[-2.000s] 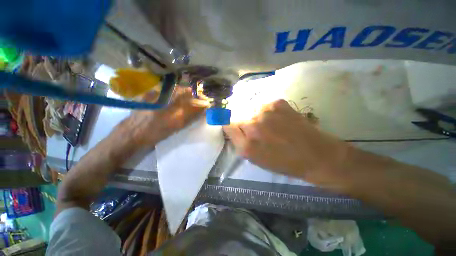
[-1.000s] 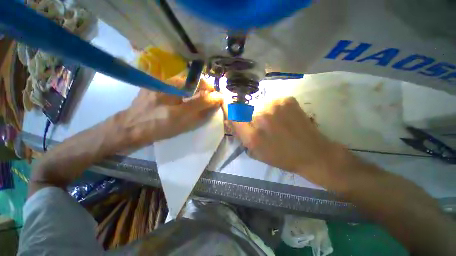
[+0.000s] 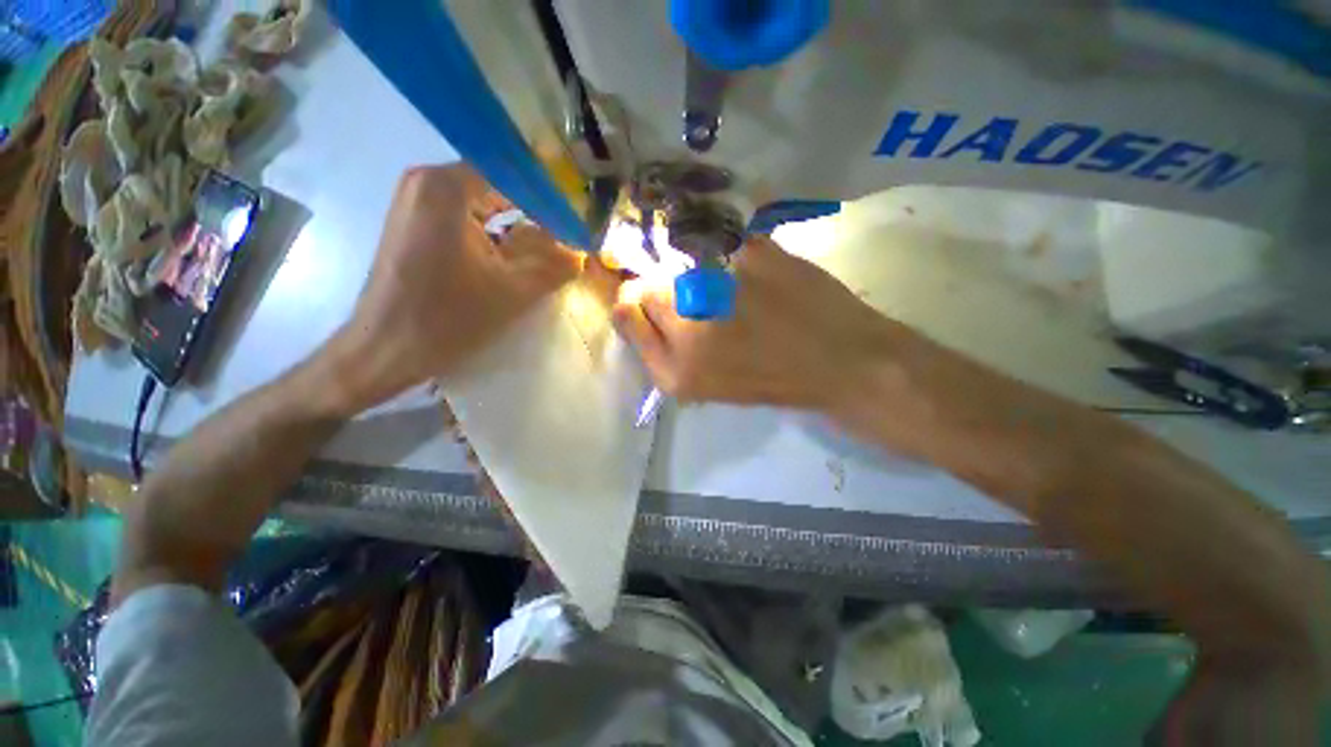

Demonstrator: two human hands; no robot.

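Note:
A plush fabric piece (image 3: 562, 445) lies white backing up, its point hanging over the table's front edge; brown pile shows along its left edge. My left hand (image 3: 453, 285) holds its upper left part beside the needle area. My right hand (image 3: 745, 329) grips its upper right edge, with a thin silver pointed tool (image 3: 650, 407) sticking out below the fingers. The white sewing machine head (image 3: 1080, 139) is above, its tension dial's blue knob (image 3: 705, 292) in front of my right fingers. The needle and presser foot are lost in the lamp glare.
Cream plush parts (image 3: 146, 132) and a lit smartphone (image 3: 202, 277) with a cable lie at left. Brown plush pieces (image 3: 32, 219) hang off the left edge. Dark snips (image 3: 1204, 382) lie at right. Below are a black bag (image 3: 329, 595) of brown pieces and a white plastic bag (image 3: 902, 679).
The view has shifted. My left hand has turned, with knuckles raised, and my right fingers are closer to the needle. The fabric's brown left edge now shows, and the silver tool is visible.

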